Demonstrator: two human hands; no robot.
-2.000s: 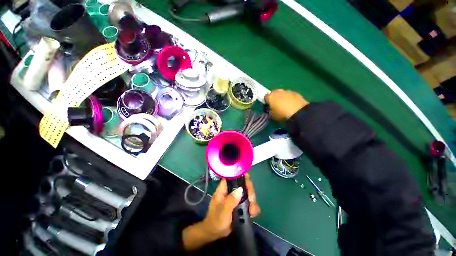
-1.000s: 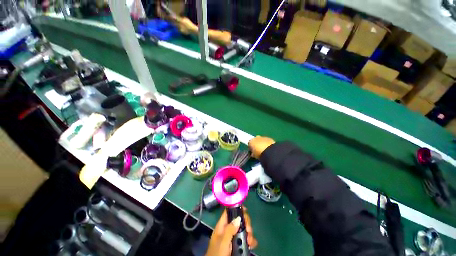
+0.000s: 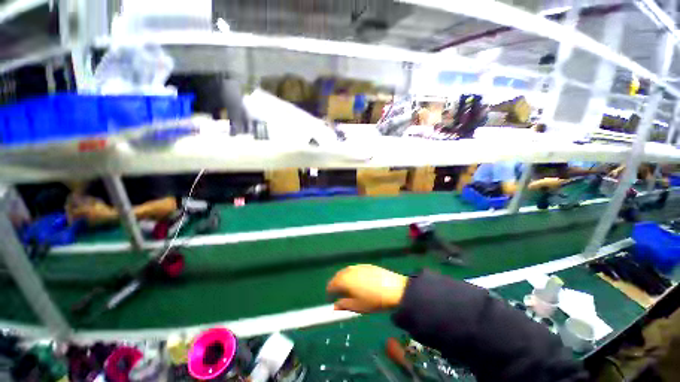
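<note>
A hair dryer's magenta nozzle (image 3: 226, 358) shows at the bottom edge, facing up; its handle is out of the picture. My left hand is not in view. My right hand (image 3: 367, 287) is over the conveyor's near white edge, fingers bent and pointing left; blur hides whether it holds anything. A white hair dryer (image 3: 274, 352) lies on the green mat, right of the magenta nozzle. An orange-handled tool (image 3: 399, 351) and small white specks lie below my right hand.
Dark dryers with pink ends lie on the conveyor at left (image 3: 172, 265) and centre (image 3: 421, 233). A white shelf (image 3: 298, 154) crosses above, with a blue bin (image 3: 89, 118). White cups (image 3: 578, 333) stand at right. People's arms show across the line.
The view has tilted up, so the shelf and far line show. The magenta nozzle sits lower left, and my left hand has left the picture. My right hand is raised over the conveyor edge.
</note>
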